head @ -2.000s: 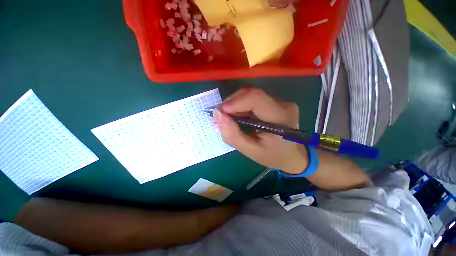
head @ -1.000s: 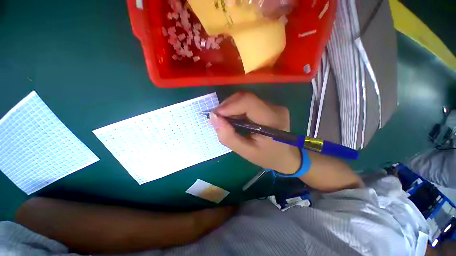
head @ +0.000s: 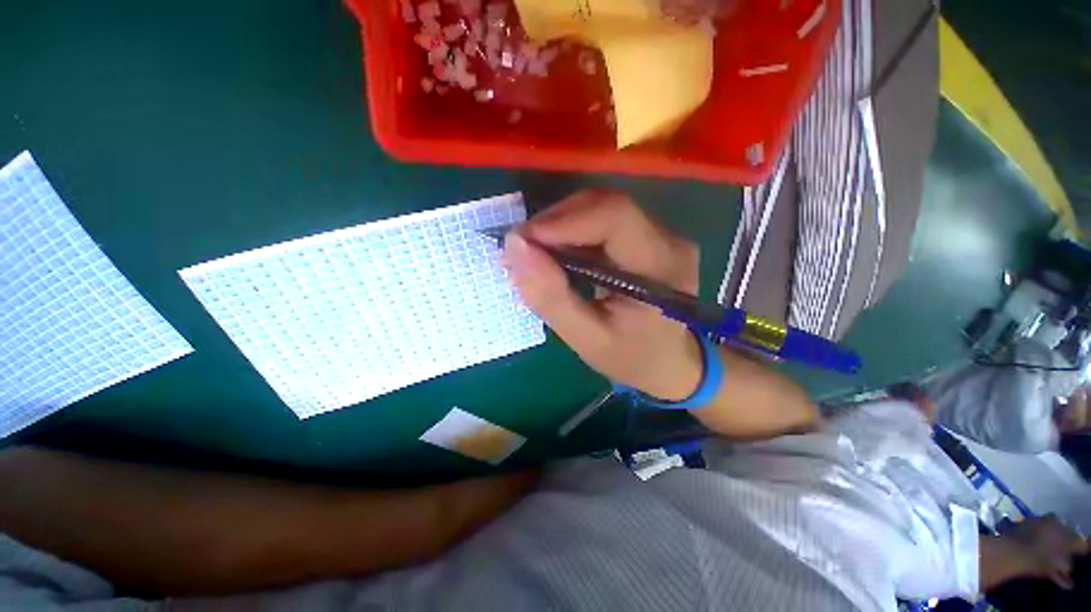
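Note:
My right hand (head: 610, 293) holds a dark pen (head: 706, 317) with a gold band and blue end. Its tip touches a white gridded sheet (head: 359, 311) near the upper right corner. A bright blue band (head: 708, 373) is around the right wrist. A second gridded sheet (head: 72, 287) lies to the left, cut off by the picture's edge. My left forearm lies along the bench's near edge. My left hand (head: 497, 488) is dark against the smock and its fingers cannot be made out.
A red bin (head: 574, 161) beyond the sheet holds tiny pale pieces and yellow paper. Grey-brown strips with white edges (head: 826, 179) lie right of it. A small white and orange card (head: 473, 436) and a thin tool (head: 586, 412) lie near my body. Another person's hand (head: 1041, 550) shows at lower right.
The view has shifted, so the sheets sit higher and further left in the picture. The pen tip remains near the same corner of the sheet. Another person's hand has appeared at lower right.

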